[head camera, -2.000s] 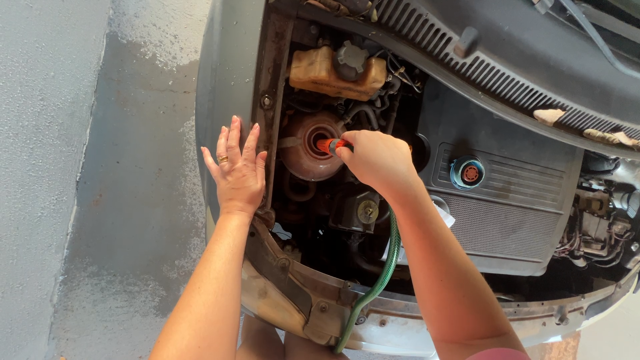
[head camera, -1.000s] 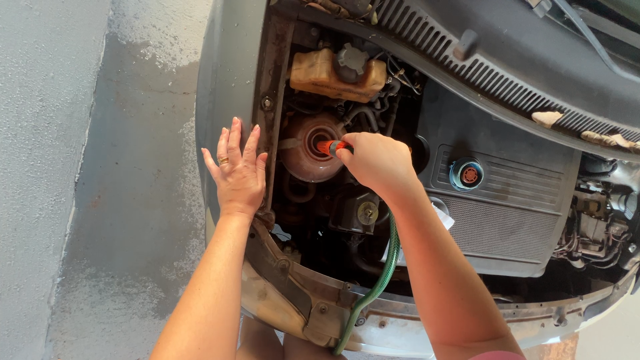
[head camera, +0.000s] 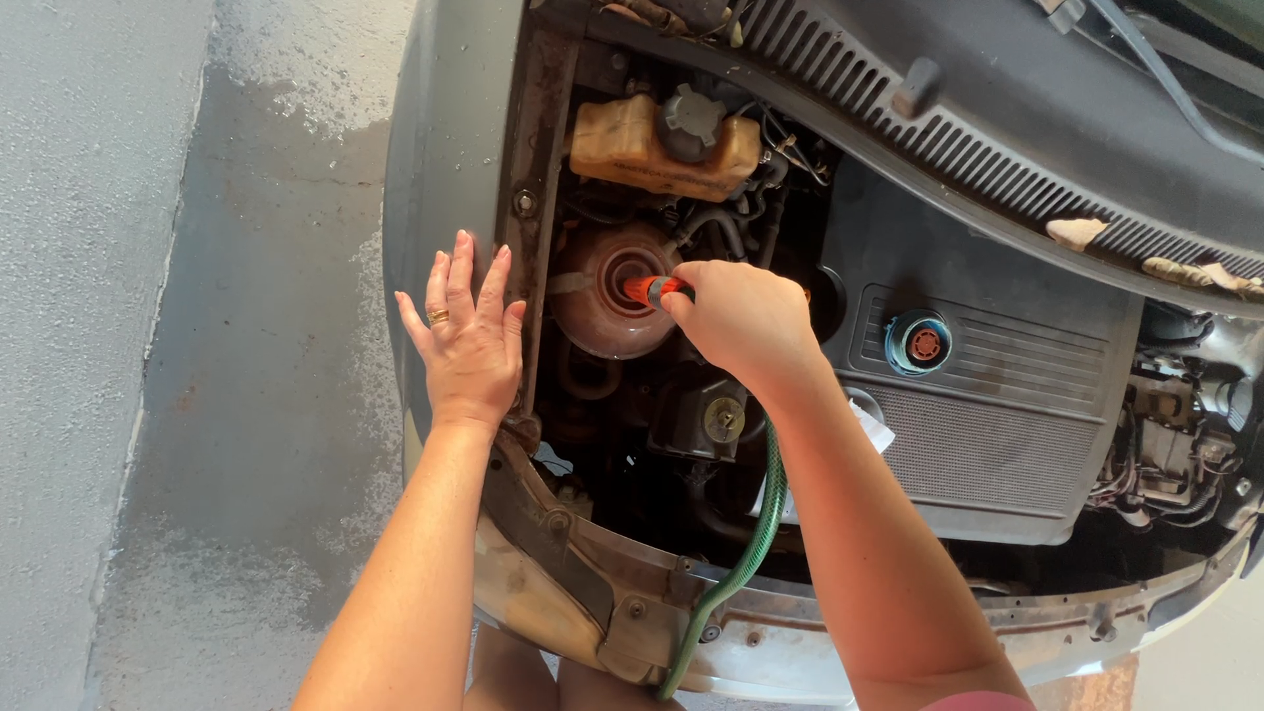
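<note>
My right hand (head camera: 746,316) grips the orange and grey nozzle (head camera: 652,290) of a green garden hose (head camera: 758,538). The nozzle's tip is at the open mouth of a round, brownish coolant expansion tank (head camera: 602,331) in the car's engine bay. From under my right hand and forearm the hose runs down over the front edge of the bay. My left hand (head camera: 472,346), with a ring on one finger, rests flat with spread fingers on the grey fender (head camera: 449,188), left of the tank. Whether water flows cannot be seen.
A yellowed plastic reservoir with a black cap (head camera: 691,120) sits above the tank. A blue-rimmed cap (head camera: 918,343) lies on the black engine cover (head camera: 987,415). Dry leaves (head camera: 1076,233) lie along the cowl grille. A wall (head camera: 89,247) stands at the far left.
</note>
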